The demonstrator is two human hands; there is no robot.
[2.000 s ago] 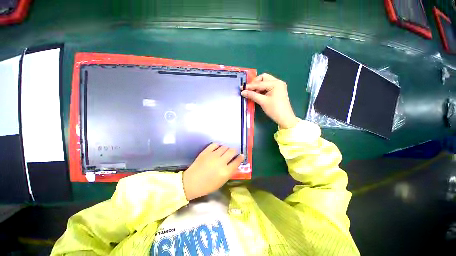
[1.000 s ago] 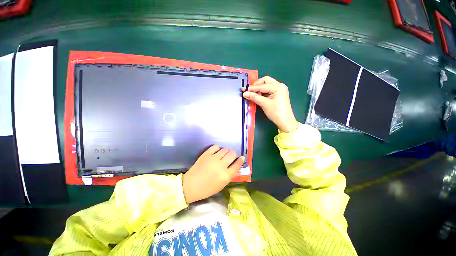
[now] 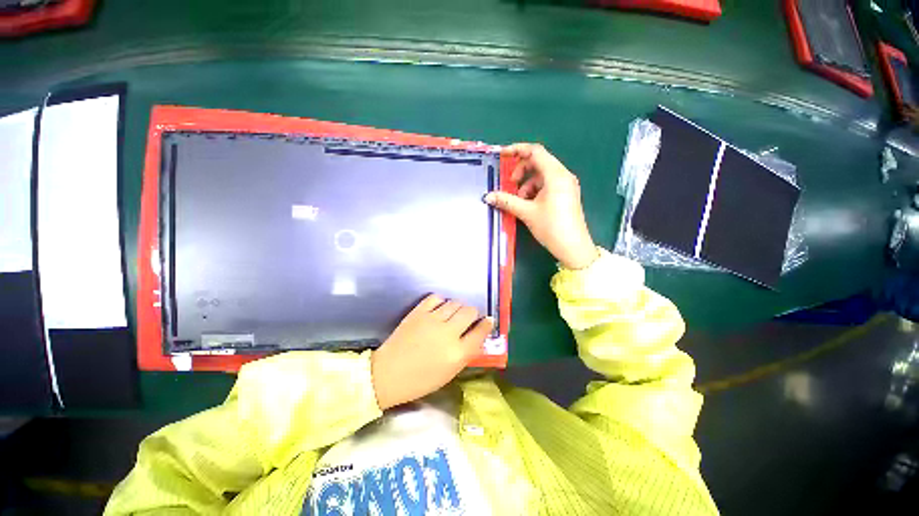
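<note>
A grey shiny laptop lid [image 3: 262,232] with a dark rim lies in a red tray [image 3: 149,242]. Thin black adhesive strips run along its left, top right and right edges. My right hand [image 3: 539,202] is at the lid's upper right corner, thumb on the right edge and index finger at the corner, fingers apart. My left hand [image 3: 428,348] rests on the lid's lower right part, fingertips near the lower end of the right-edge strip [image 3: 494,252]. Whether either hand grips the strip cannot be told.
Strip sheets [image 3: 83,222], white above and black below, lie left of the tray. Spare black sheets [image 3: 673,186] with a white stripe lie on crinkled clear plastic [image 3: 635,166] at the right. More red trays [image 3: 803,40] are at the far side. The green belt [image 3: 403,91] runs across.
My right thumb and index finger were together at the strip's upper end and are now spread apart. My left hand has barely moved. A red tray has come further into view at the top.
</note>
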